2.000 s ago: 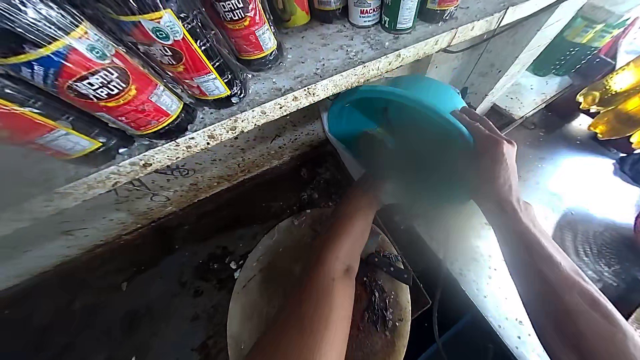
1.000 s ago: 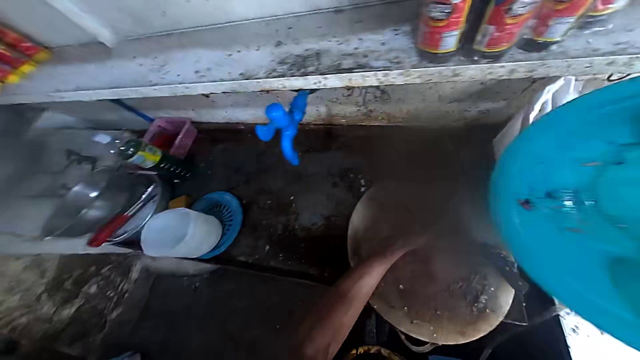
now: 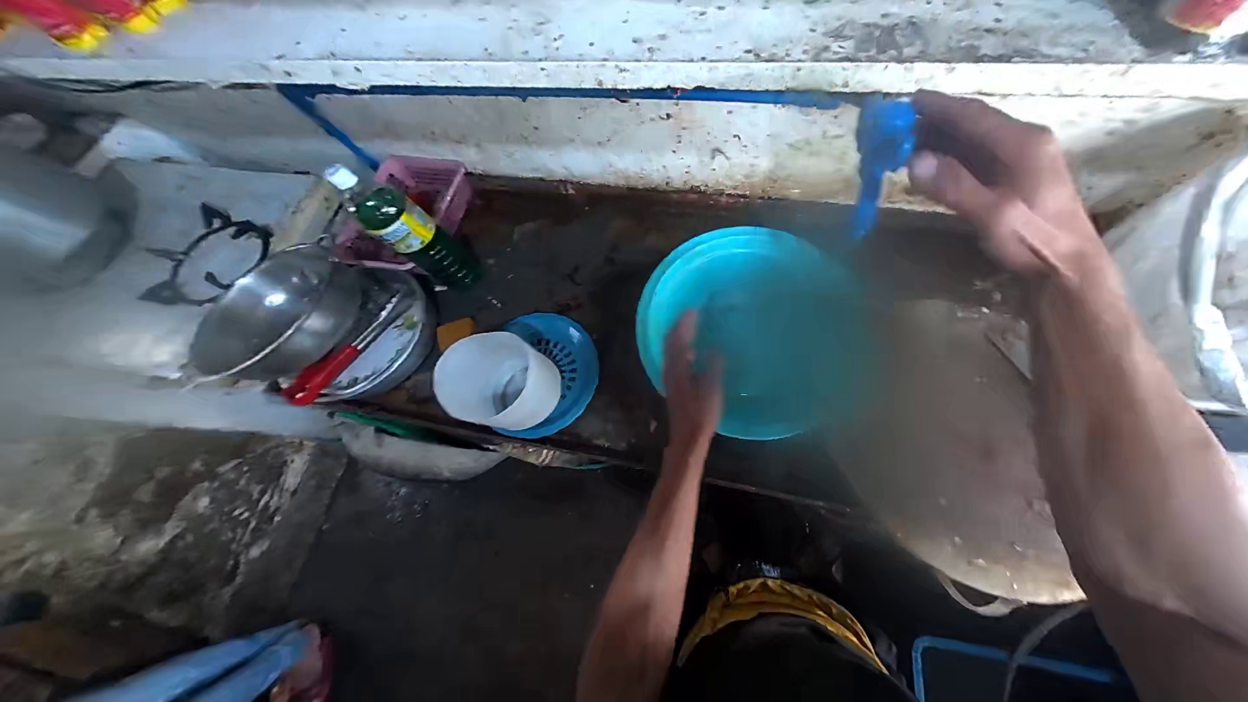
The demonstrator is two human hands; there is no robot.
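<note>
A turquoise plastic basin (image 3: 751,409) rests on the dark counter, partly blurred by a smudge over the middle of the view. My left hand (image 3: 694,375) is at the basin's left side, fingers spread over its rim and inside; whether it grips the rim I cannot tell. My right hand (image 3: 994,175) is raised at the blue plastic tap (image 3: 885,136) on the blue pipe, with thumb and fingers around the handle. Right of the basin lies a large round board (image 3: 975,468). Whether water runs from the tap is not clear.
Left of the basin are a white tub (image 3: 487,375), a blue strainer basket (image 3: 575,366), metal pans (image 3: 278,312) with a red-handled utensil (image 3: 322,375), a green bottle (image 3: 409,226) and a pink basket (image 3: 448,185). A shelf edge (image 3: 585,73) runs above. Another person's leg (image 3: 224,668) shows at lower left.
The turquoise basin has moved left from the far right to below the blue tap. My right hand has come to the tap. The view has swung left since the oldest frame.
</note>
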